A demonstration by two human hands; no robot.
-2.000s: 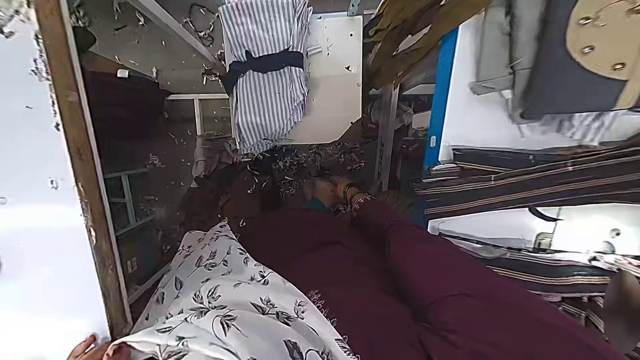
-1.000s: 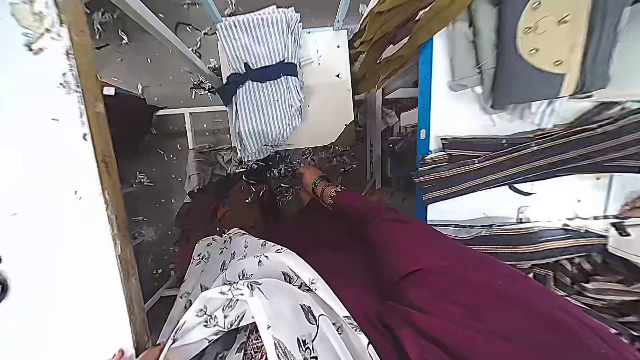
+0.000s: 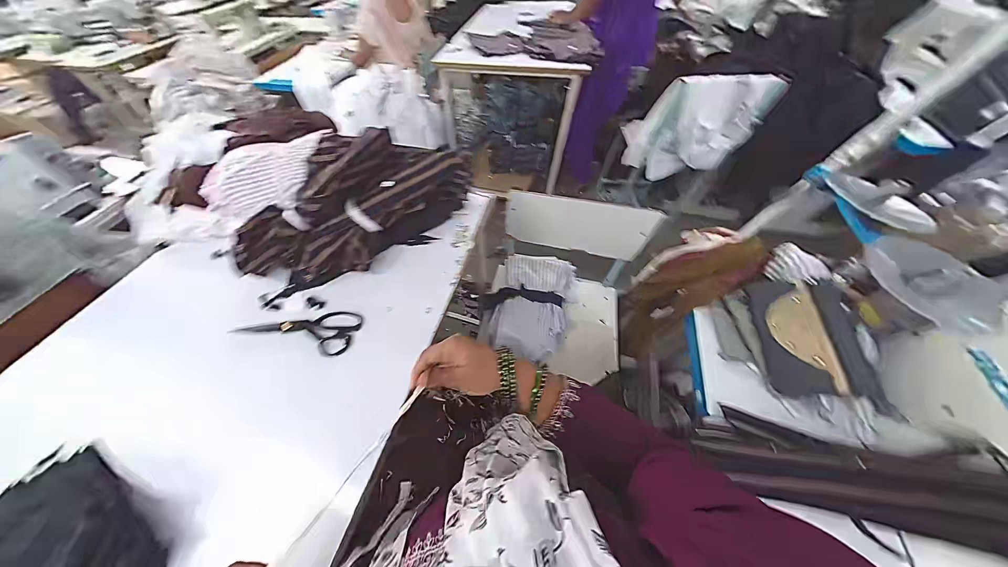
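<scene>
Near the middle of the head view is my right hand (image 3: 457,365), with bangles at the wrist and a maroon sleeve. Its fingers are closed on the edge of a dark cloth (image 3: 429,433), which hangs over my lap with thread bits on it. Only a sliver of my left hand (image 3: 248,564) shows at the bottom edge, and its fingers are hidden. A pair of black-handled scissors (image 3: 315,327) lies on the white table (image 3: 197,394) to the left of my right hand. A white printed scarf (image 3: 524,488) lies over my front.
Striped dark garments (image 3: 370,205) are heaped at the table's far end. A tied bundle of striped cloth (image 3: 531,315) rests on a chair ahead. Folded grey cloth (image 3: 811,339) lies at the right. Two people stand farther off by another table (image 3: 504,63). Dark cloth (image 3: 79,504) sits at lower left.
The view has lifted and turned to take in the table and room. My right hand has risen from low beside my lap to the table's edge and is now on the dark cloth.
</scene>
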